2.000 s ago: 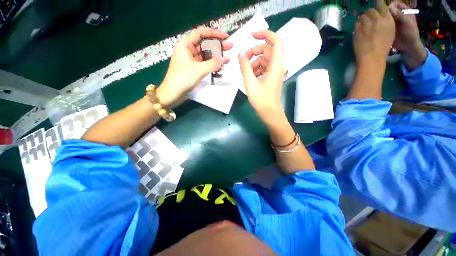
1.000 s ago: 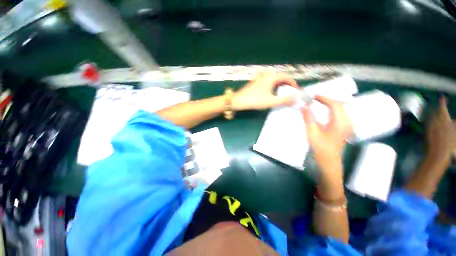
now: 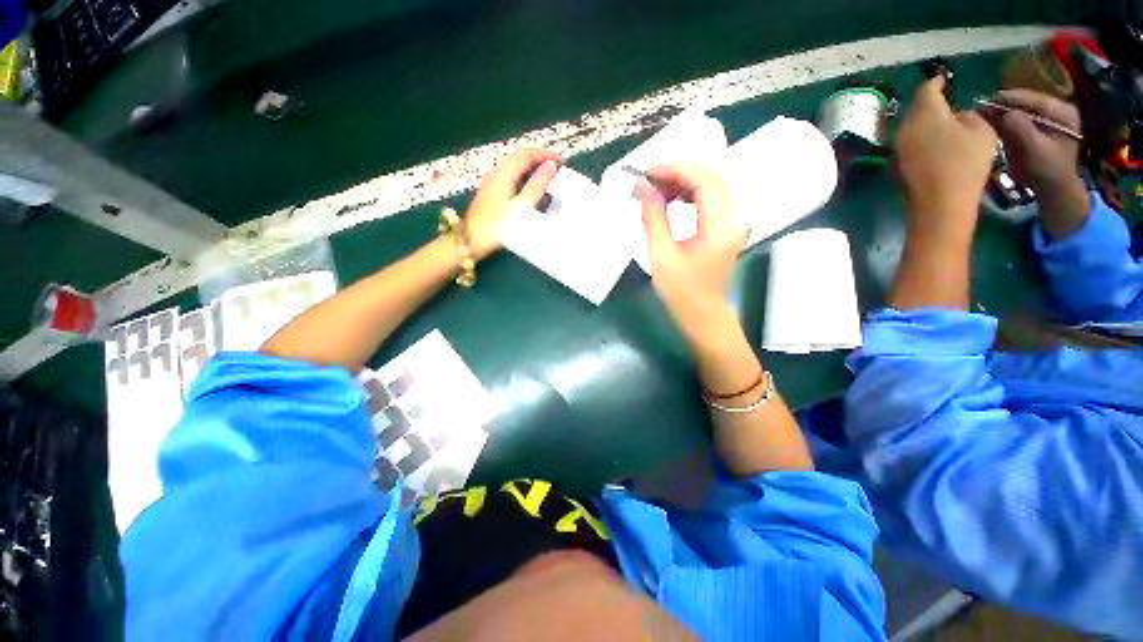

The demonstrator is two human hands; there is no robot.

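Note:
My left hand (image 3: 508,203) pinches the upper left corner of a white backing sheet (image 3: 577,245). One small grey piece (image 3: 553,205) shows on that sheet near my left fingers. My right hand (image 3: 692,232) is at the sheet's right side, thumb and forefinger together on a small dark grey piece (image 3: 636,172). Its fingertips are partly hidden and small. The small electronic part seen earlier does not show now.
White liners (image 3: 786,176) lie behind and right of my right hand, another (image 3: 811,291) nearer. Sticker sheets (image 3: 426,399) lie by my left forearm. A neighbour's hands (image 3: 943,157) hold a thin tool beside a wire spool (image 3: 857,115). A white post (image 3: 107,188) stands left.
The electronic part has left my left hand, which now holds the backing sheet. My right hand has moved off the sheet's middle with a small grey piece. The view has swung right and back.

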